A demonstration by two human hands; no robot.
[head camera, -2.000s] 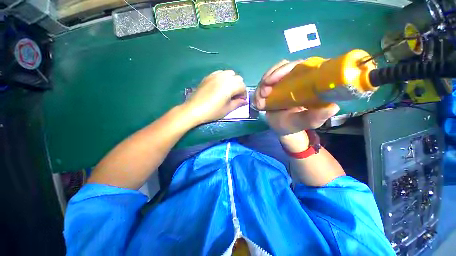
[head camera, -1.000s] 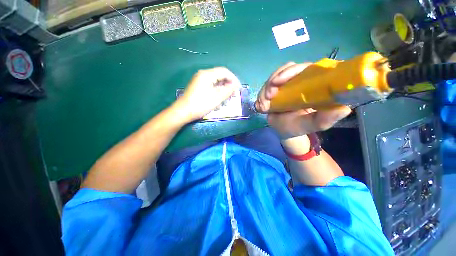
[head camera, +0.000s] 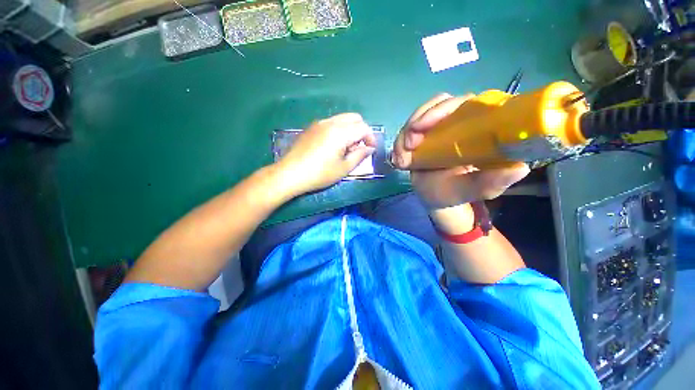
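The phone assembly (head camera: 363, 165) lies flat on the green mat in front of me, its silvery-white inside partly showing. My left hand (head camera: 335, 152) is over its middle with fingers bent together; whether it pinches anything small is hidden. My right hand (head camera: 449, 156) is wrapped around the large yellow-orange electric screwdriver (head camera: 488, 129), held nearly level. Its front end points left at the phone's right end; the tip is too small to tell whether it touches. A black coiled cord runs from its back to the right.
Three screw trays (head camera: 255, 23) stand in a row at the back. A white card (head camera: 449, 49) lies at the back right, a thin pale strand (head camera: 299, 73) behind the phone, a dark pointed tool (head camera: 516, 81) behind the screwdriver. A parts tray (head camera: 625, 278) is lower right, a fan (head camera: 32, 87) at left.
My left hand lifted a little off the phone and is now lower over its right part again. The screwdriver has shifted slightly right since the first frame. The view has moved slightly.
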